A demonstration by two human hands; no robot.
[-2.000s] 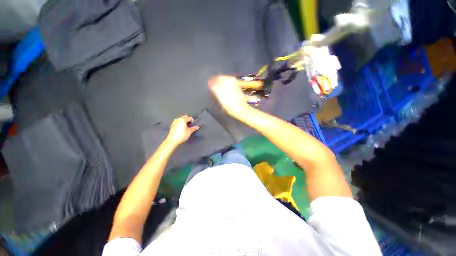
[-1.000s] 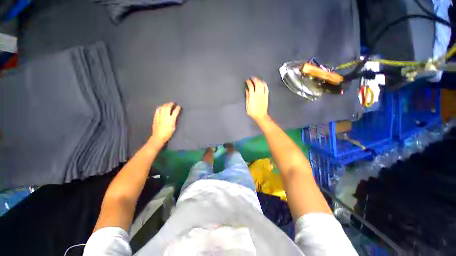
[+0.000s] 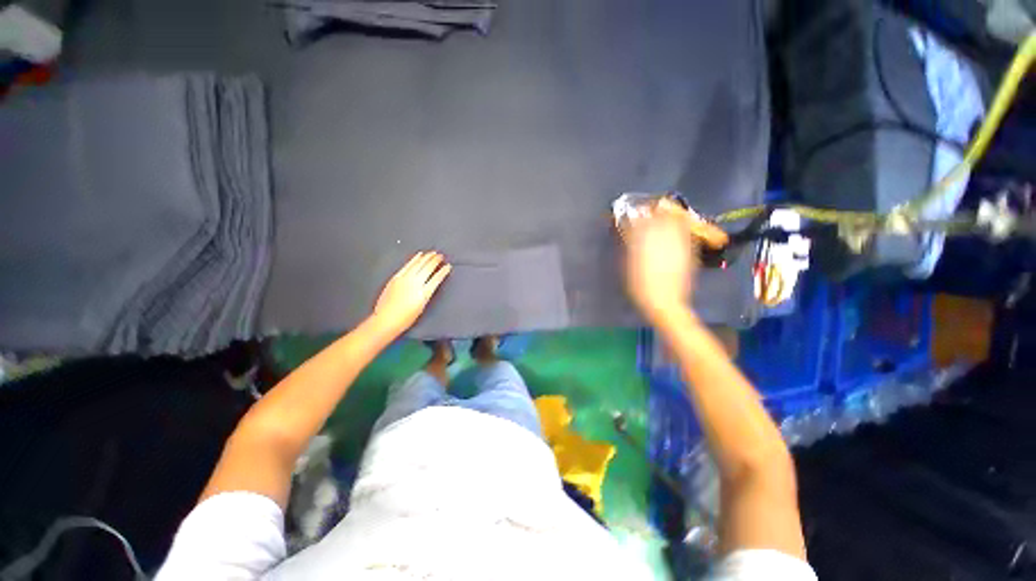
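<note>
A dark grey garment piece lies flat at the near edge of the pressing table, nearly the same colour as the cover. My left hand rests flat on its left part, fingers a little apart, holding nothing. My right hand is blurred and lies over the steam iron at the right of the table. The iron's silver tip and orange-brown handle show around the hand. Whether the fingers are closed round the handle cannot be told.
A neat grey pressed stack lies on the left. A folded grey pile is at the far edge. A yellow hose and black cord run right from the iron, past a white patch. Blue crates stand at right.
My right hand has moved right from the cloth onto the iron. My left hand still lies on the cloth. The view has shifted, and the garment piece's right edge now shows.
</note>
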